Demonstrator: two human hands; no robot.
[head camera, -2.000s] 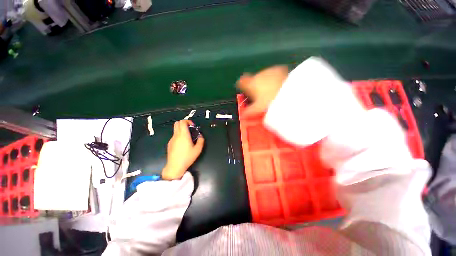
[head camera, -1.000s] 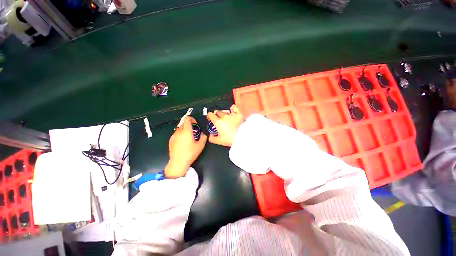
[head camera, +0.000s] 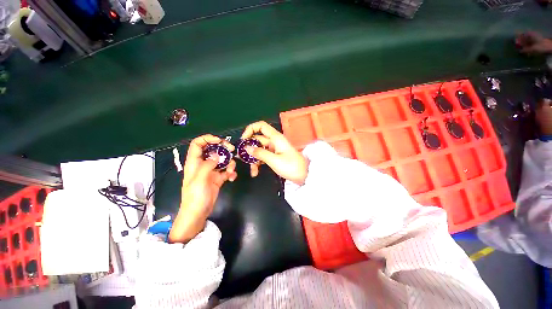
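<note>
My left hand (head camera: 203, 172) holds a round dark unit (head camera: 218, 156) between thumb and fingers. My right hand (head camera: 275, 152) holds a second round dark unit (head camera: 247, 150) close beside the first. Both units show purple-white reflections. The hands are above the dark bench mat (head camera: 257, 226). Whether the two units touch is too small to tell.
A red tray (head camera: 363, 130) at right holds several dark discs with tails in its far-right pockets. A small shiny assembly (head camera: 180, 116) lies on the green belt (head camera: 242, 78). Blank paper (head camera: 75, 232), a black cable and another red tray are at left. Another person's hand and sleeve show at right.
My right hand came from the tray's upper left corner to beside my left hand. Both hands have since turned the units so their round patterned sides show. The small assembly on the belt has shifted left.
</note>
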